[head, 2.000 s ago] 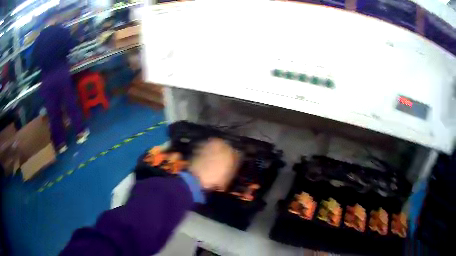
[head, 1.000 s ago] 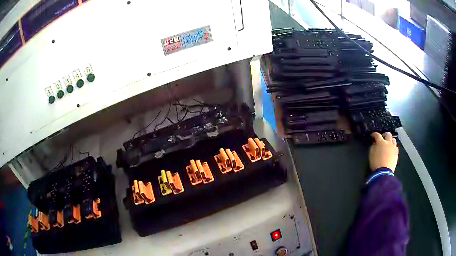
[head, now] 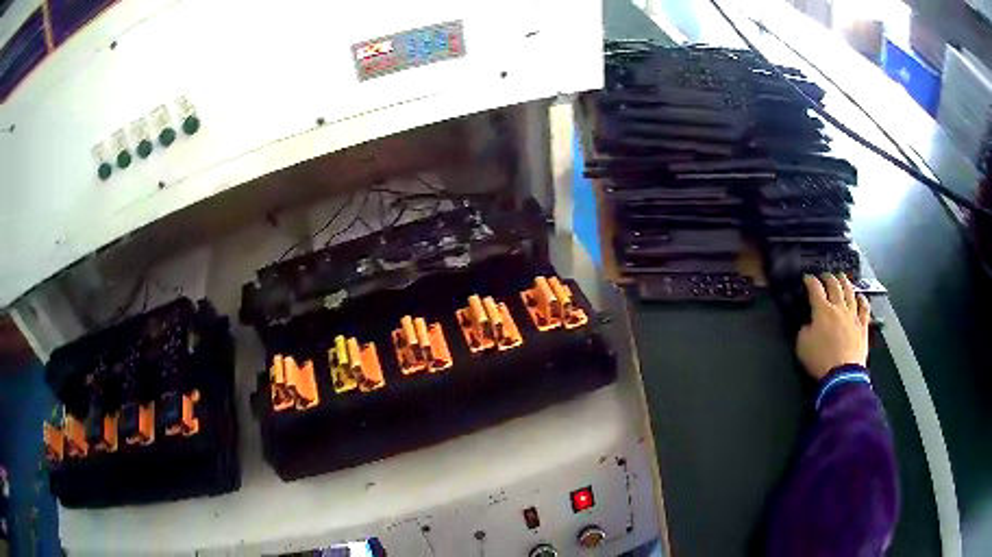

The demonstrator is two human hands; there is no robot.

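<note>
My right hand [head: 835, 332] is at the near right end of the pile of black remote controls [head: 685, 163]. A dark remote control [head: 790, 285] stands out lengthwise at its thumb side and appears to be in its grip; the fingertips hide part of it and touch the remotes behind. One remote [head: 696, 287] lies along the pile's near edge. My left hand is not in view. The right test fixture [head: 435, 408] shows several orange clamps and one yellower, with no remotes in them. The left test fixture [head: 147, 473] holds remotes behind its orange clamps.
The white test machine [head: 261, 98] overhangs both fixtures. A lit red power switch [head: 583, 499] and round buttons are on its lower front. A black cable [head: 859, 141] crosses above the pile's right side. A pale strip [head: 919, 397] runs along the green bench.
Since one second ago my right hand has shifted slightly, and a dark remote now shows lengthwise by its thumb. Two seconds ago the view was on the left fixture with a blurred hand over it.
</note>
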